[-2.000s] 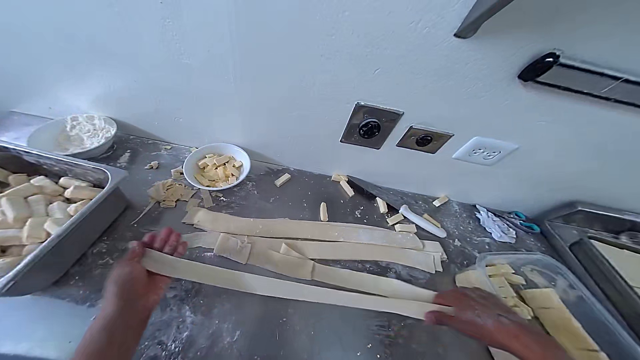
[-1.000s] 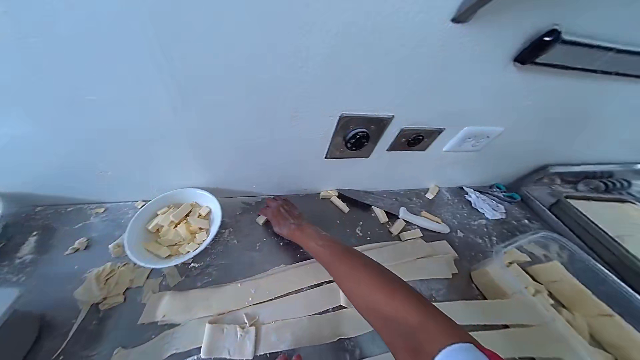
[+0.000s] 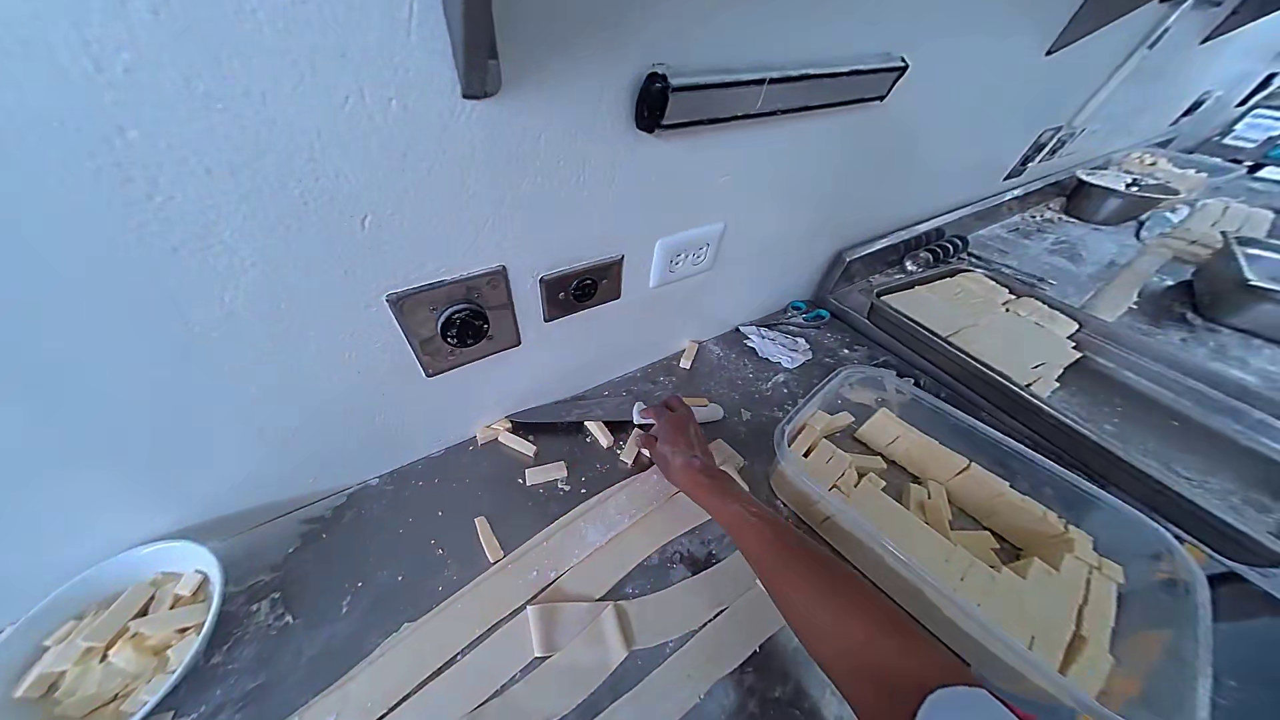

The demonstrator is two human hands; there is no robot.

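Note:
My right hand [image 3: 682, 442] reaches over the far ends of the dough strips [image 3: 570, 540], its fingertips at the white handle of a knife [image 3: 708, 412] and beside small cheese sticks [image 3: 631, 446]. Whether the fingers grip anything is unclear. The knife's blade [image 3: 575, 411] points left along the wall. More cheese sticks lie around it, one [image 3: 488, 539] nearer the strips. Several long, flat dough strips run diagonally across the metal table, and a folded piece of dough [image 3: 575, 628] lies over them. My left hand is out of view.
A white bowl [image 3: 213, 600] of cheese pieces stands at lower left. On the right is a clear plastic container [image 3: 1185, 570] of cut cheese, with a metal tray [image 3: 1150, 440] of dough or cheese slabs beyond. Scissors [image 3: 806, 314] and crumpled paper [image 3: 778, 346] lie by the wall.
Two seconds ago both hands held a dough strip; it has been let go. My right hand has moved from the table near the bowl to the knife handle. The view has turned right.

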